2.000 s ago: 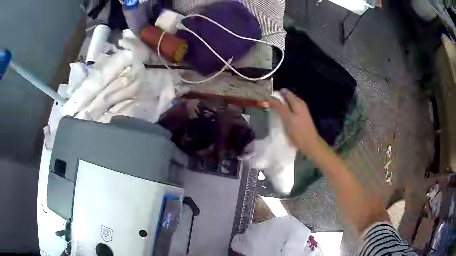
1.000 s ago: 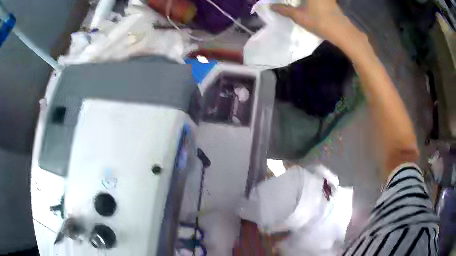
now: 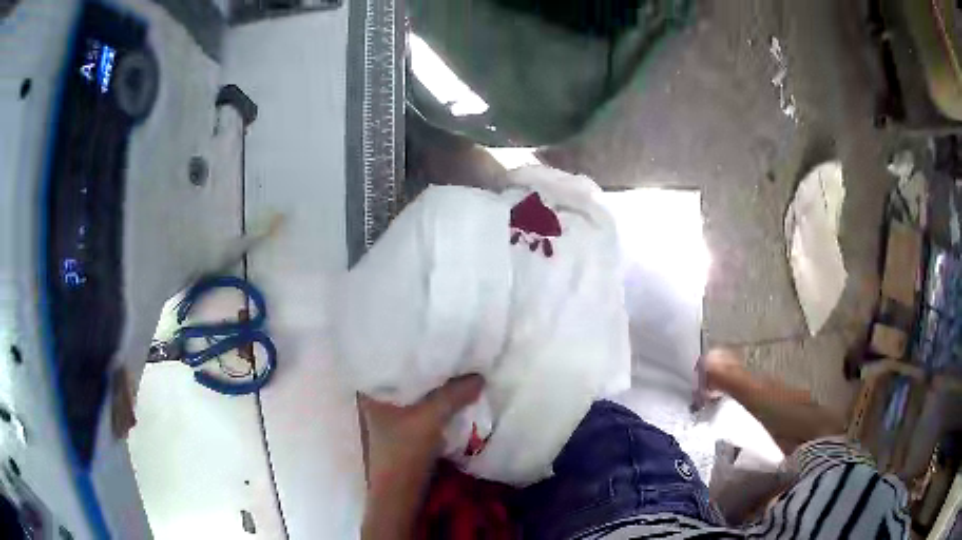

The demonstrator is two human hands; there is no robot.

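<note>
A white garment with dark red marks lies bundled over the lap, against the table's front edge. My left hand, low in the middle, grips its lower edge, with the thumb on top and the other fingers hidden by cloth. My right hand is at the lower right beside white cloth; it is small and blurred, and whether it holds that cloth cannot be told. The sewing machine, with a lit dark panel, is cut off at the left. Blue-handled scissors lie on the table.
A ruler strip runs along the front edge of the white table. Green sheeting hangs beyond the edge. A pale scrap lies on the floor. Boxes or shelving stand at the far right.
The view has shifted down towards the lap. My right hand has come back from the far end, where it held white cloth, to the lower right. My left hand has come into view on the white garment.
</note>
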